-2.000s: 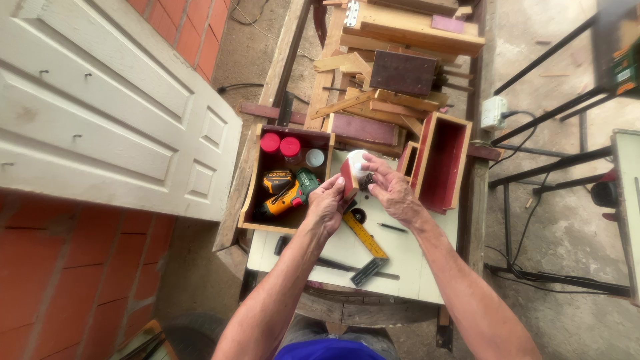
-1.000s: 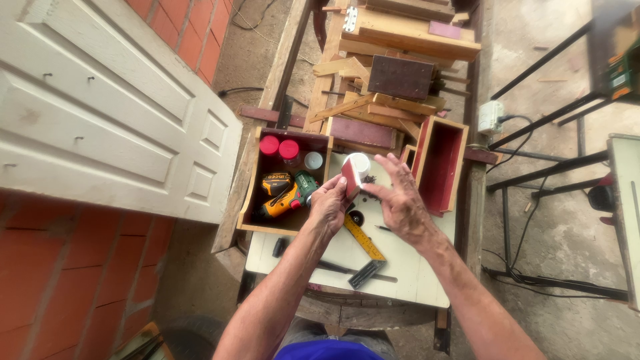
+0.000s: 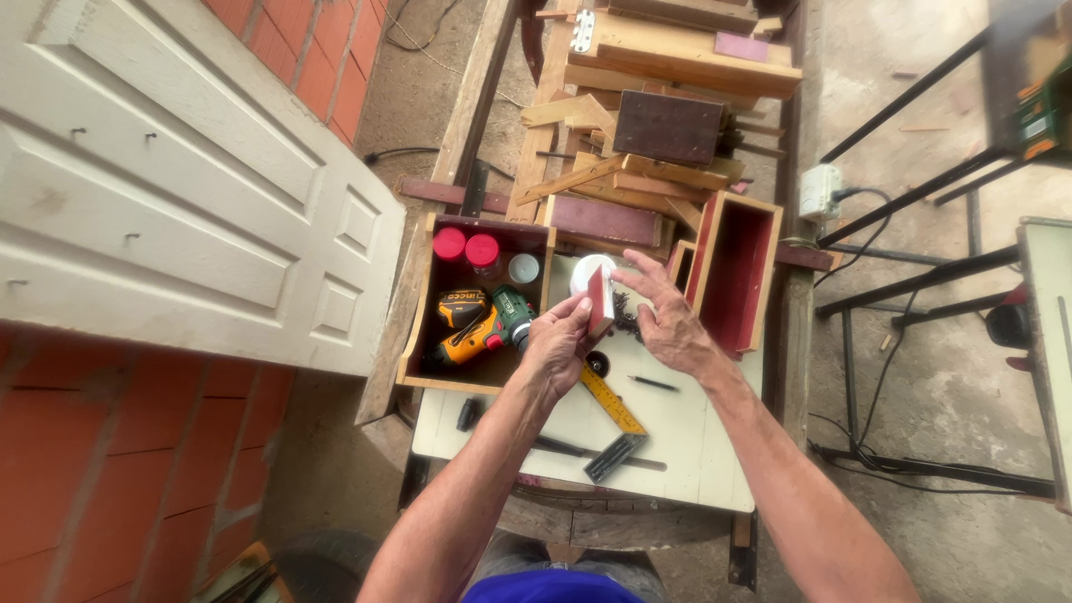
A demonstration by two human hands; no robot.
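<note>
My left hand (image 3: 557, 343) grips a small dark red wooden block (image 3: 600, 301) whose edge looks white. Over its right side, my right hand (image 3: 670, 322) has its fingers spread, the index fingertip at or near the block's top edge; contact cannot be told. Behind the block is a round white container (image 3: 589, 272), partly hidden. A pile of small dark screws (image 3: 624, 314) lies between the hands. Below them, a yellow try square (image 3: 615, 402) rests on the pale board (image 3: 703, 452), with a pencil (image 3: 653, 383) to its right.
A wooden tray (image 3: 477, 387) at left holds a cordless drill (image 3: 477, 335) and red-lidded jars (image 3: 482, 253). An open red-lined wooden box (image 3: 775, 251) stands at right. Wood offcuts (image 3: 653, 176) are piled behind. A dark long tool (image 3: 557, 446) lies near the front edge.
My right hand was close against the block and white container two seconds ago; its fingers have since lifted and spread. The block remains in my left hand.
</note>
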